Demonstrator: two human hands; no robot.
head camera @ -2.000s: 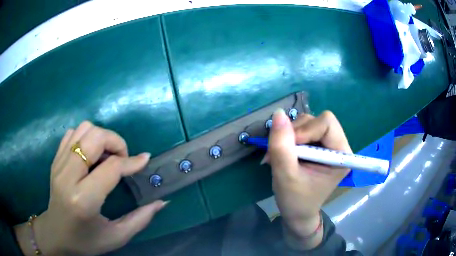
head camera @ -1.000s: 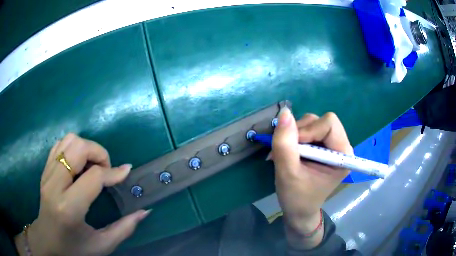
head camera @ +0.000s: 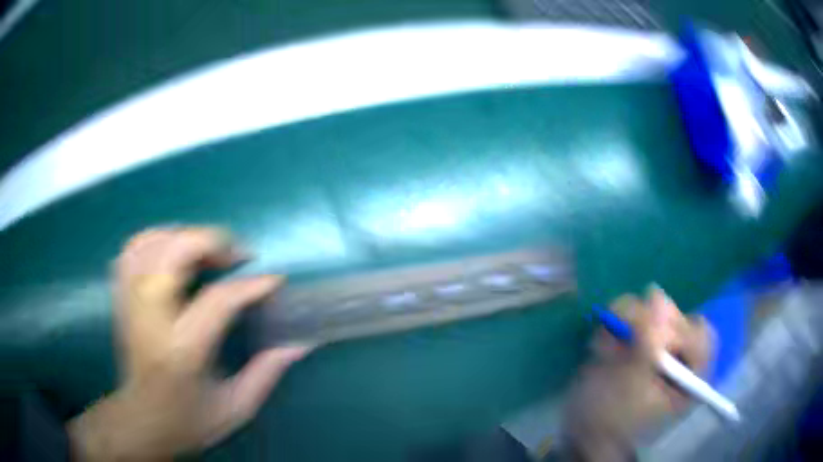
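Observation:
A grey-brown bar-shaped housing [head camera: 424, 296] lies on the green bench mat, blurred, with a row of shiny screw heads [head camera: 449, 289] on its upper face. My left hand [head camera: 185, 338] grips the bar's left end between thumb and forefinger. My right hand [head camera: 645, 365] holds a marker pen [head camera: 695, 383] with a white barrel and a blue end. The pen is off the bar, to the right of its right end. The frame is motion-blurred, so marks on the screws cannot be told.
A blue bin [head camera: 704, 108] with white crumpled material [head camera: 744, 117] stands at the upper right of the bench. A white rail [head camera: 361, 81] curves behind the mat [head camera: 505, 153]. A blue object [head camera: 735, 311] shows beyond my right hand.
My right hand with the pen has moved right, away from the bar. The bar now lies closer to level, with its right end uncovered. My left hand has closed on its left end. The view has shifted.

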